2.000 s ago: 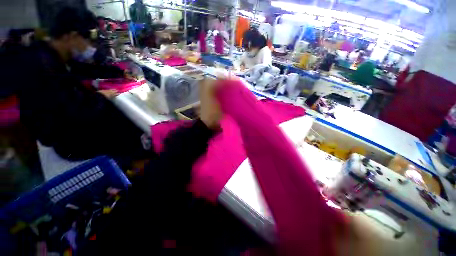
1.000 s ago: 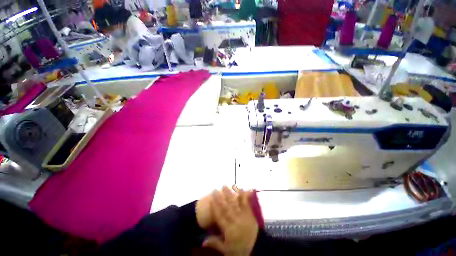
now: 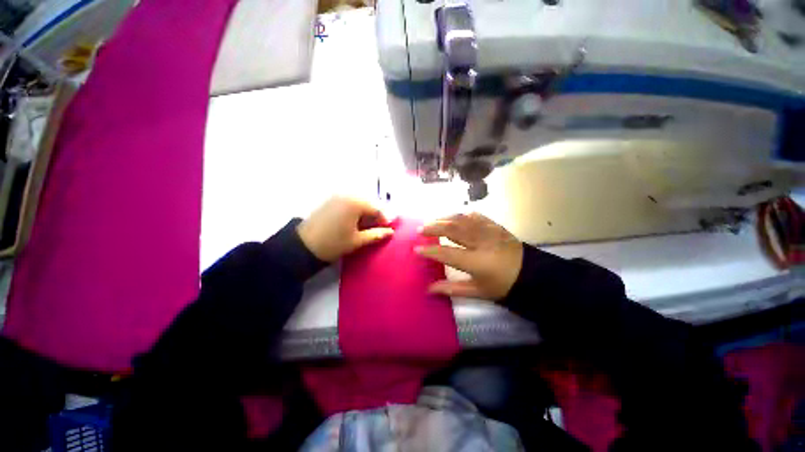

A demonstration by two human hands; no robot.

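A magenta cloth piece (image 3: 397, 309) lies on the table in front of the needle and hangs over the front edge toward my lap. My left hand (image 3: 344, 229) pinches its upper left edge between thumb and fingertips. My right hand (image 3: 477, 256) rests on its upper right side with fingers spread. The presser foot and needle (image 3: 439, 181) are just above the cloth's top edge, partly lost in glare. The white machine head (image 3: 583, 115) with a blue stripe stands above and to the right.
A long magenta panel (image 3: 115, 194) lies at the left and drapes over the front edge. A tan-rimmed tray (image 3: 40, 168) is at the far left. Red-brown loops (image 3: 781, 231) lie at the bed's right end. A blue crate (image 3: 81, 430) shows at the bottom left.
The view has moved down and closer to the needle. My hands, together near the table edge a second ago, are now apart on the magenta piece, which lies spread between them.
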